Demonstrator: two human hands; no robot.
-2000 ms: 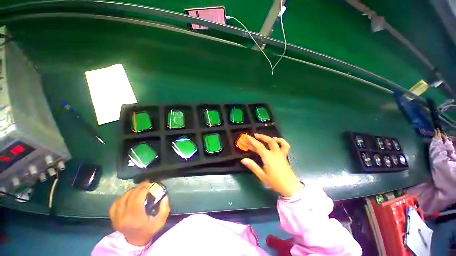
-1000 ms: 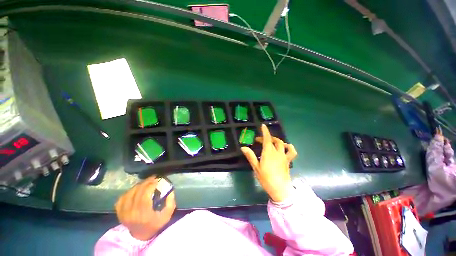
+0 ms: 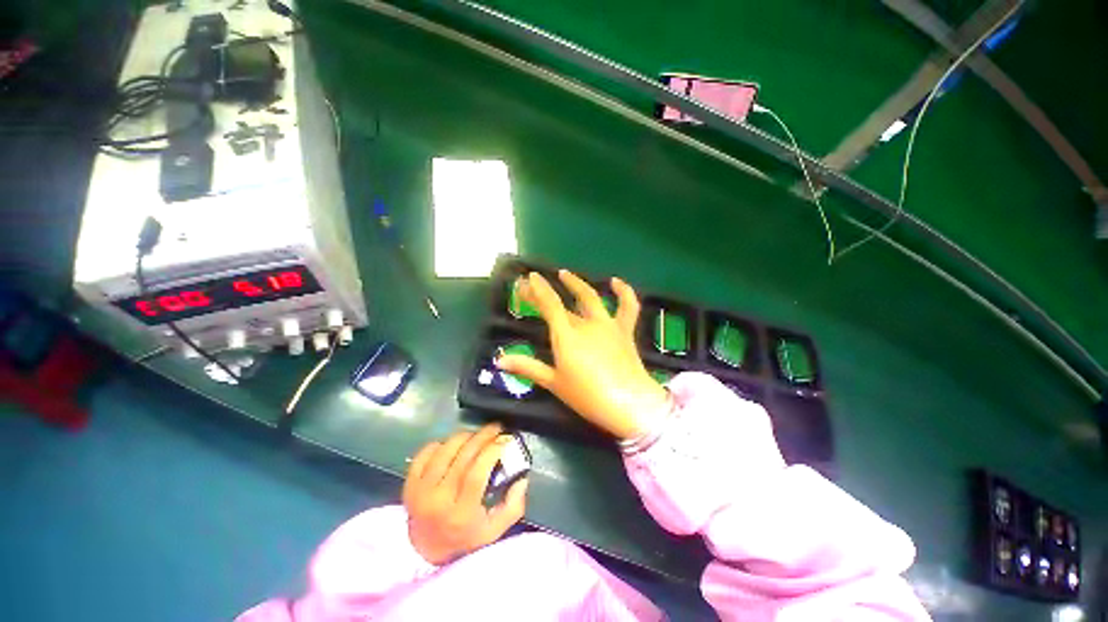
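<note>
A black foam tray (image 3: 476,386) lies on the green bench with smartwatch units in its pockets; those visible show green screens, such as the unit at the back right (image 3: 793,357). My right hand (image 3: 595,358) is over the tray's left part, fingers spread, its fingertips at the leftmost units; whether it touches them is unclear. It hides several pockets. My left hand (image 3: 464,490) holds a small dark watch unit with a pale face (image 3: 509,467) in front of the tray.
A power supply (image 3: 219,237) with red digits and black cables stands at left. A small black rounded device (image 3: 383,373), a pen (image 3: 406,258) and a white paper sheet (image 3: 473,219) lie nearby. A pink phone (image 3: 708,99) is on the rear rail. Another watch tray (image 3: 1029,535) lies far right.
The view has swung left, so the tray sits further right and the power supply shows more fully. My right hand has moved from the tray's right part to its left end. My left hand still holds the unit.
</note>
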